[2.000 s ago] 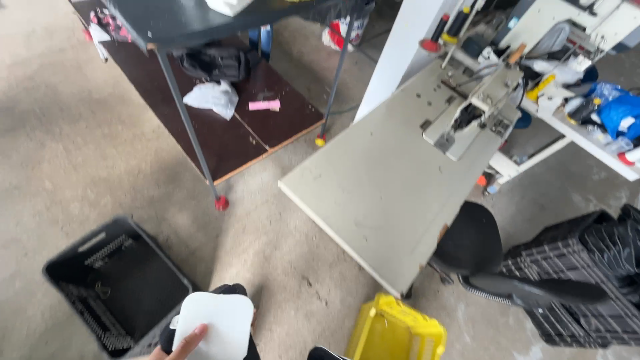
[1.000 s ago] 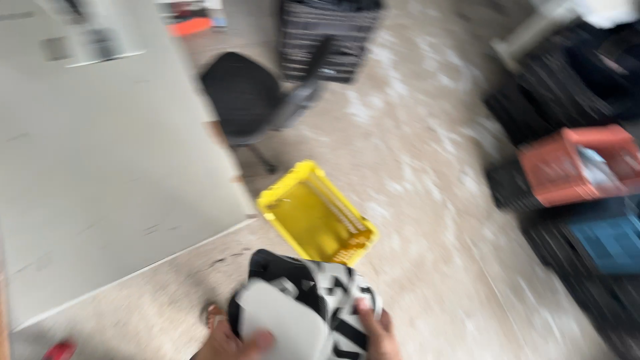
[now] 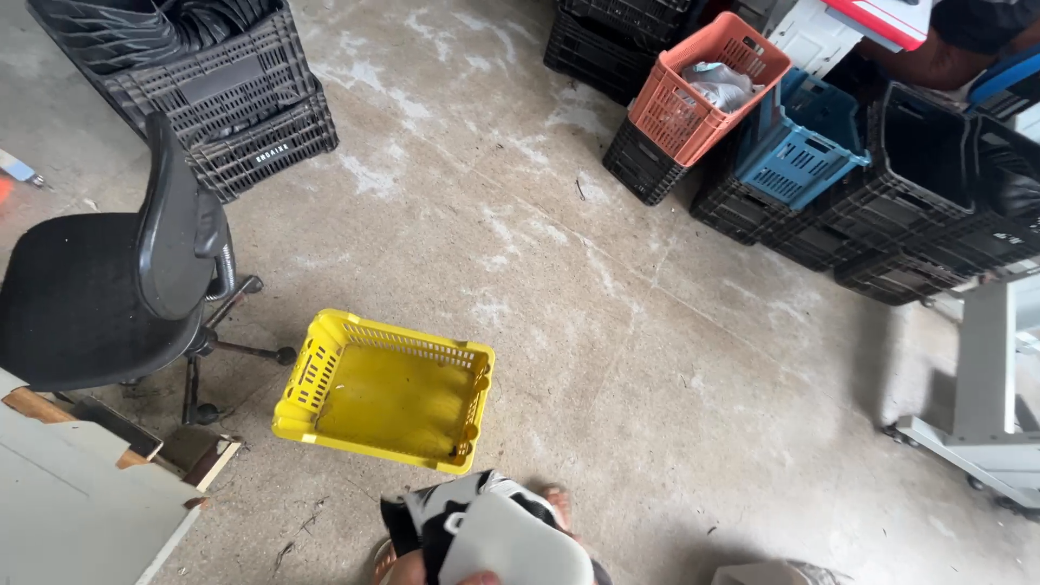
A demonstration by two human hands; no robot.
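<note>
My left hand (image 3: 410, 569) is at the bottom edge, mostly cut off, its thumb pressed on a flat white piece with rounded corners (image 3: 516, 540); its material is unclear. Beneath and beside that piece lies black-and-white patterned fabric (image 3: 443, 508), touching it. Whether this fabric is a separate item or part of the same one, I cannot tell. My right hand is out of view. Just beyond the fabric, a yellow plastic crate (image 3: 394, 398) stands on the floor, with nothing large inside.
A black swivel chair (image 3: 81, 292) stands left, beside a pale tabletop with a chipped edge (image 3: 81, 496). Stacked black crates (image 3: 211, 89) are behind it. At right are an orange crate (image 3: 682, 106) holding a plastic bag, a blue crate (image 3: 800, 158), more black crates and a grey wheeled stand (image 3: 975, 390).
The view has swung far to the right. My right hand, on the patterned fabric one second ago, is out of the frame now. My left hand still holds the white piece.
</note>
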